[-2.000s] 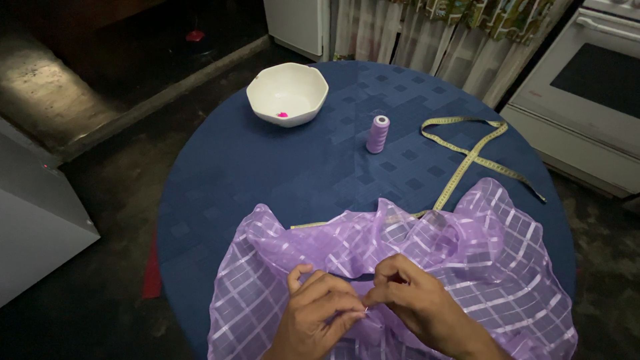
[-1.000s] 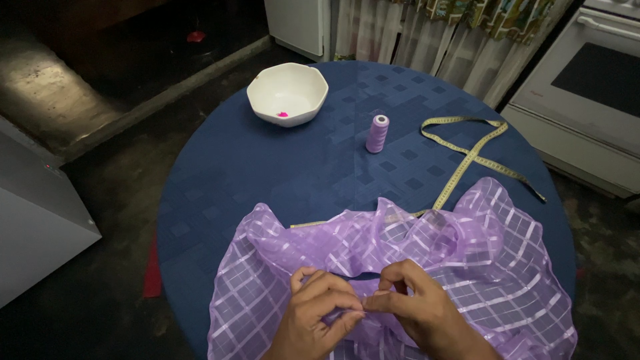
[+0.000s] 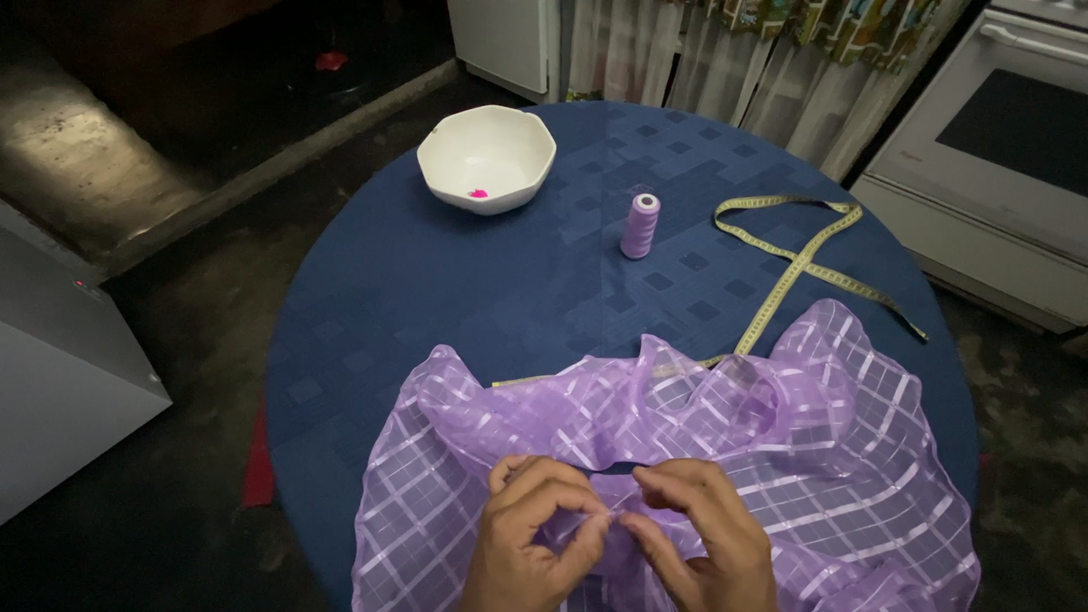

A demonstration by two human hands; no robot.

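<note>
Sheer lilac checked fabric (image 3: 850, 493) lies bunched over the near part of the table. My left hand (image 3: 540, 527) pinches a small bit of this fabric between thumb and index finger. Close at its right, my right hand (image 3: 705, 535) has its thumb and index finger apart, the thumb tip near the pinched spot; nothing shows clearly between them. Whether a needle or thread is at the fingertips cannot be made out. A spool of lilac thread (image 3: 640, 228) stands upright beyond the fabric. A yellow measuring tape (image 3: 786, 276) lies looped at the right, partly under the fabric.
A white faceted bowl (image 3: 487, 157) with a small pink thing (image 3: 478, 194) inside stands at the back of the round table with a blue tablecloth (image 3: 408, 272). A white oven (image 3: 986, 144) is behind at the right, curtains (image 3: 705, 76) behind, a grey cabinet-like object (image 3: 68, 374) at the left.
My right thumb and index finger have spread apart; earlier they were together at the fabric by my left fingertips. My left hand keeps its pinch in much the same place.
</note>
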